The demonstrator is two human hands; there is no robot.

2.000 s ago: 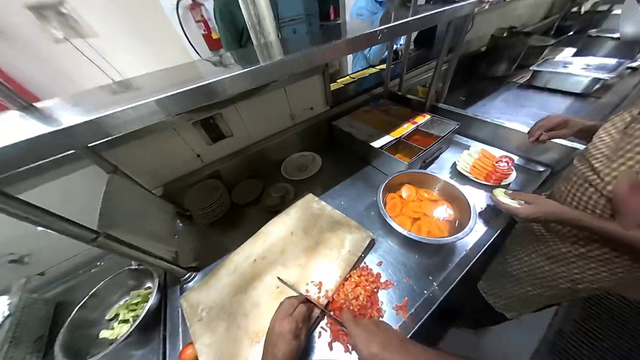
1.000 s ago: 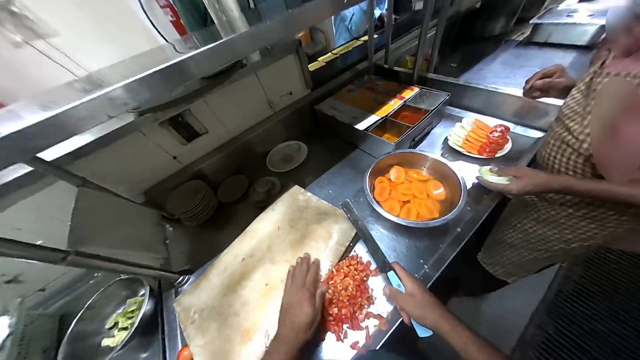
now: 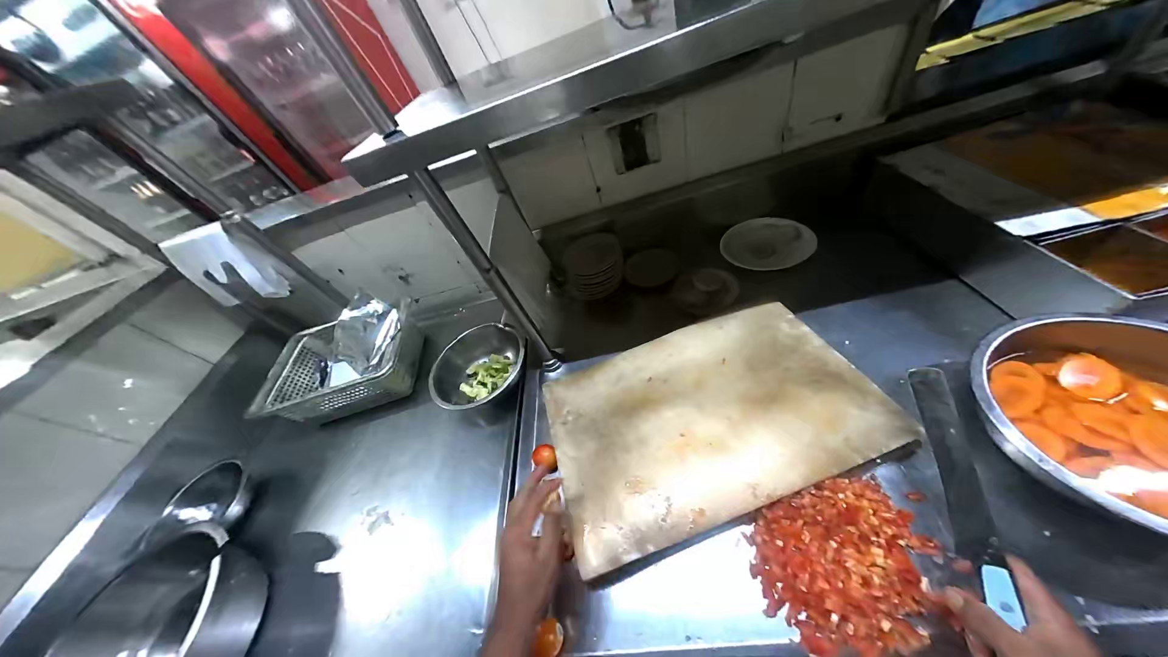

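Observation:
My left hand (image 3: 534, 538) reaches beside the left edge of the worn cutting board (image 3: 721, 420), its fingers near a small tomato (image 3: 545, 456); whether it grips anything is unclear. Another tomato (image 3: 548, 636) lies lower, partly behind the wrist. My right hand (image 3: 1013, 611) holds a kitchen knife (image 3: 954, 465) by its light blue handle, the blade flat on the steel counter and pointing away. Between the board and the knife lies a heap of chopped tomato (image 3: 844, 557). A steel bowl (image 3: 995, 411) of orange carrot slices (image 3: 1086, 411) in liquid stands right of the knife.
A steel bowl (image 3: 438, 370) with green pieces and a plastic basket (image 3: 301, 401) holding foil stand at the back left. Steel pots (image 3: 173, 593) are at lower left. Plates (image 3: 593, 265) sit under the metal shelf (image 3: 593, 82). Food trays (image 3: 1109, 255) are at right.
My left hand has gone from the board to its left side, by the tomatoes. My right hand still holds the knife, blade beside the carrot bowl. The view has swung left.

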